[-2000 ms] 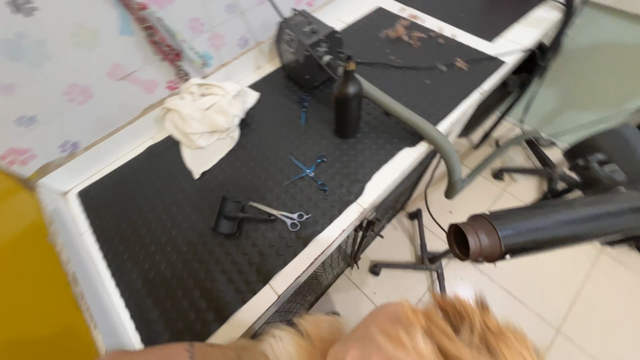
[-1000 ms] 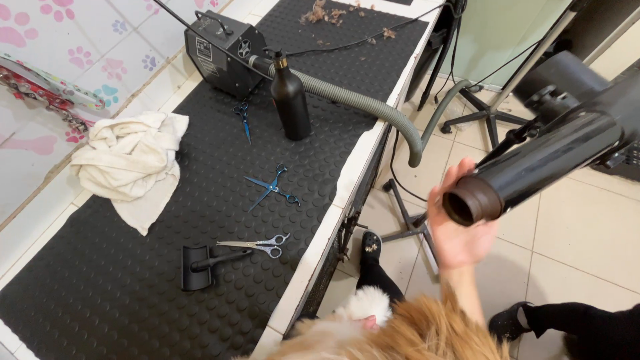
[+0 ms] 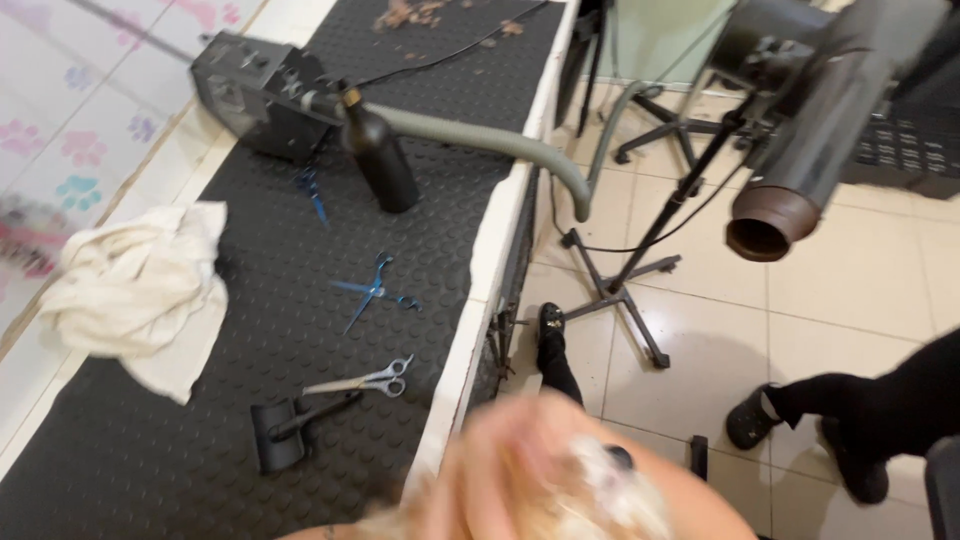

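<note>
Blurred by motion, my right hand (image 3: 517,442) curls over the head of a dog with tan and white fur (image 3: 600,487) at the bottom centre. The dog's black nose shows beside the hand. My left forearm (image 3: 322,532) enters at the bottom edge; that hand is hidden at the fur. On the black rubber table mat (image 3: 247,322), left of the dog, lie a black slicker brush (image 3: 277,435), silver scissors (image 3: 364,379) and crossed blue scissors (image 3: 377,290). Another blue tool (image 3: 313,196) lies farther back, near a dark bottle (image 3: 379,157).
A crumpled cream towel (image 3: 142,285) lies at left. Behind stands a black blower (image 3: 262,97) with a grey hose (image 3: 480,139) hanging over the table's edge. A stand dryer's nozzle (image 3: 772,217) juts in at right. A person's dark-clothed legs (image 3: 862,412) are at lower right.
My right hand has moved from its open, raised position by the dryer nozzle down and left onto the dog. The dog's nose has come into view.
</note>
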